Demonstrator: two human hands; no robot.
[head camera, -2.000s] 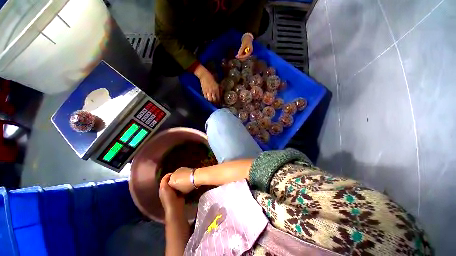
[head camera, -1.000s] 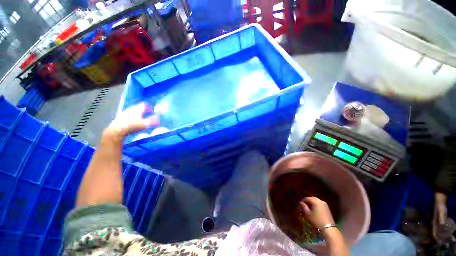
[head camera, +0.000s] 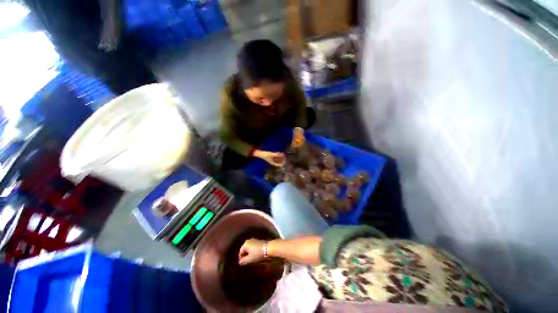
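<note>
The pink basin stands in front of me with a dark mass of multicoloured beads in it. My right hand, with a bracelet at the wrist, is over the beads inside the basin. Its fingers look curled, but blur hides whether it holds anything. My left hand is out of the picture. The digital scale stands beyond the basin with green displays lit. One filled ball sits on its blue platform beside a whitish flat piece.
Another person sits across, hands over a blue tray of filled balls. A large white tub stands behind the scale. A blue crate is at the lower left, red stools beyond it.
The view has swung from the large blue crate to the other person and the tray. My left hand, at that crate a second ago, has left the picture. My right hand remains in the basin.
</note>
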